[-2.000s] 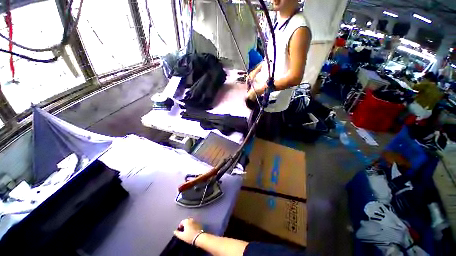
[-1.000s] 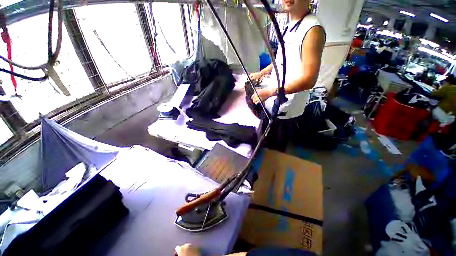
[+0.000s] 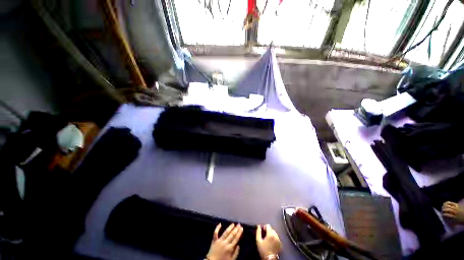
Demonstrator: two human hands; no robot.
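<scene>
A long black garment piece lies flat along the near table edge, its rounded end to the left. My left hand rests flat on its right part, fingers spread a little. My right hand is at the piece's right end, with thumb and fingers at its upper edge; whether they pinch the cloth is hard to tell. The steam iron with its orange-brown handle sits to the right of my right hand, untouched. A thick black stack lies at the far side of the table.
A pale strip lies mid-table. Looser black layers hang at the left table edge. A ribbed iron rest is right of the iron. Another person's hand shows at the right table. The lilac cover peaks by the window.
The view has swung left to face the table and window. Both my hands are now on the black piece; before, only one hand showed near the table edge.
</scene>
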